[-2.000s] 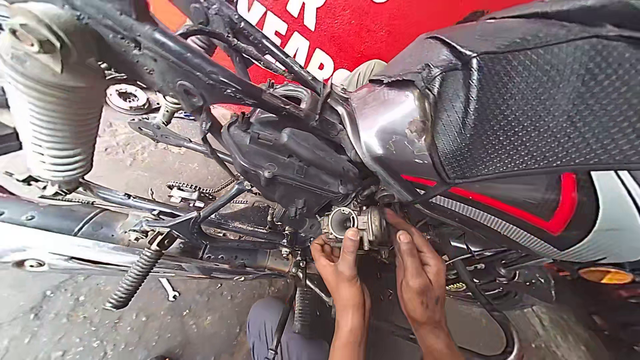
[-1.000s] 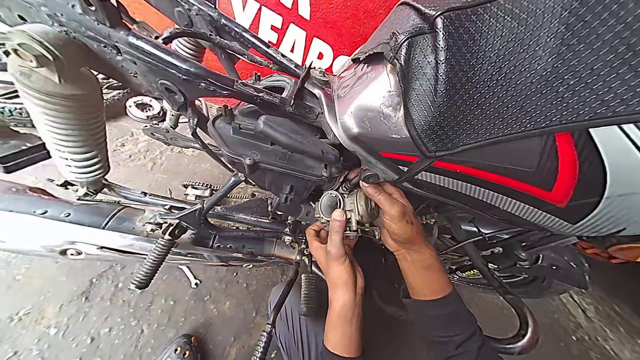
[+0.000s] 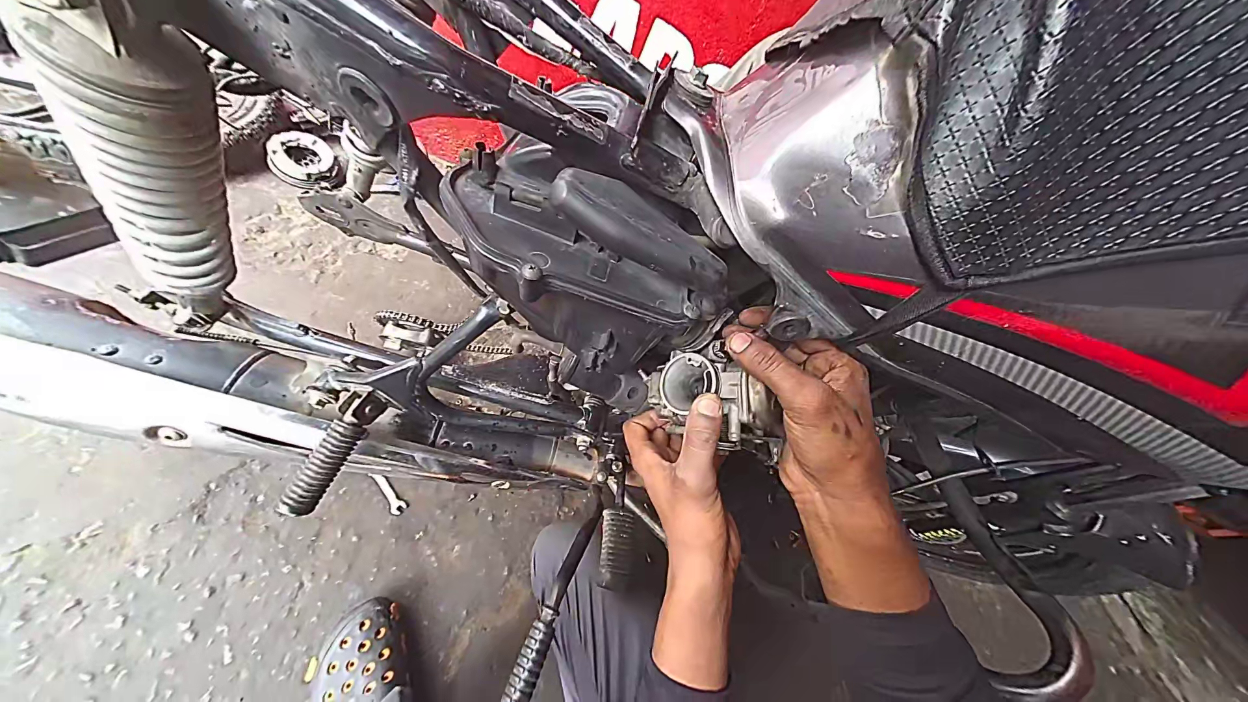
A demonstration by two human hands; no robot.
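A metal carburetor [image 3: 749,395] with a round open bore sits beside the motorcycle's black plastic airbox [image 3: 595,263]. My left hand [image 3: 687,458] grips it from below, the thumb up against the rim of the bore and the fingers curled at its left side. Around the carburetor's upper right side, my right hand [image 3: 829,419] has its thumb and index finger pinched at a small dark part on top. What exactly those fingertips hold is too small to tell. The fuel tank [image 3: 829,146] and its black textured cover [image 3: 1092,127] lie above and right of my hands.
The frame tube [image 3: 468,83] crosses above the airbox. At the left are a booted shock absorber [image 3: 146,156], the exhaust [image 3: 117,380] and a rubber footpeg [image 3: 327,468]. A wrench [image 3: 390,495] lies on the concrete floor. The kickstart lever [image 3: 531,653] stands near my knee.
My right hand has moved from beside the carburetor, fingers extended, to pinching at its top. My left hand stays on the carburetor. The view has moved closer.
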